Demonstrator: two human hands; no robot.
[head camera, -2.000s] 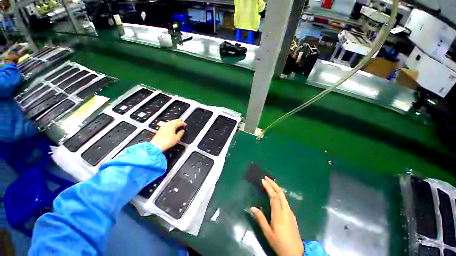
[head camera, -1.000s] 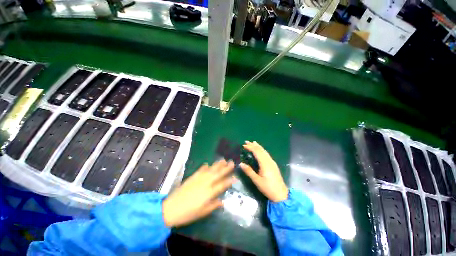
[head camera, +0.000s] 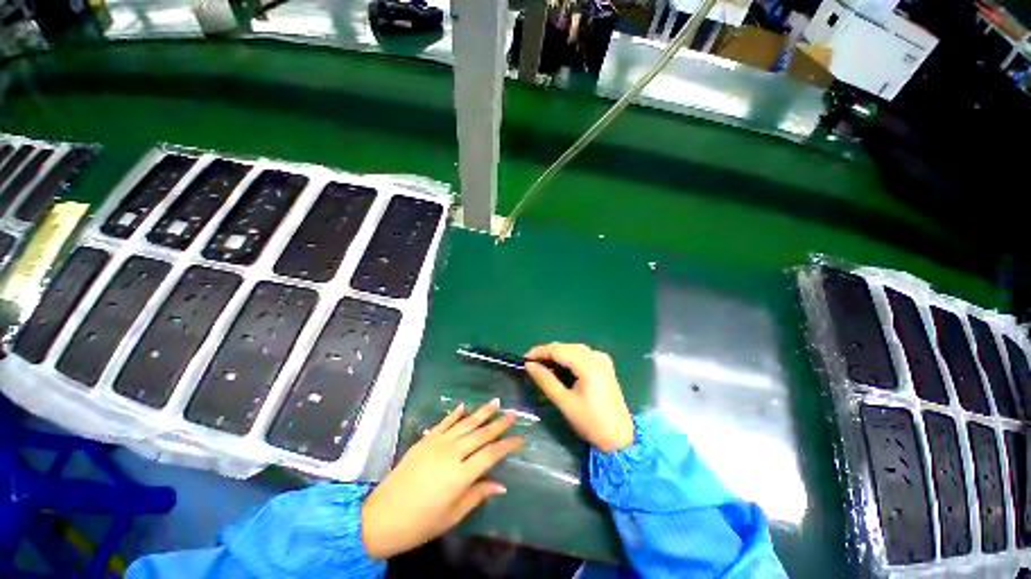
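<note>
My right hand (head camera: 582, 396) pinches a thin black piece (head camera: 492, 359), seen nearly edge-on with a bright edge, above the bench. My left hand (head camera: 441, 481) is palm down with fingers apart, left of and nearer than the right hand; it holds nothing visible. A shiny, see-through patch, perhaps a film or liner, lies by its fingertips; its outline is unclear. The white left tray (head camera: 262, 273) holds two rows of black phone frames (head camera: 336, 381); several far-row frames bear a small pale square.
A greyish clear sheet (head camera: 724, 379) lies right of my hands. A filled tray (head camera: 915, 403) stands at the far right. A grey post (head camera: 478, 124) with a pale cable rises beyond my hands. A yellowish strip (head camera: 48, 251) and another tray are at far left, a blue stool (head camera: 79, 498) below.
My left hand has moved from the left tray to the bench. The dark sheet that lay flat by my right hand now shows as a thin edge, pinched in it. The view has swung right.
</note>
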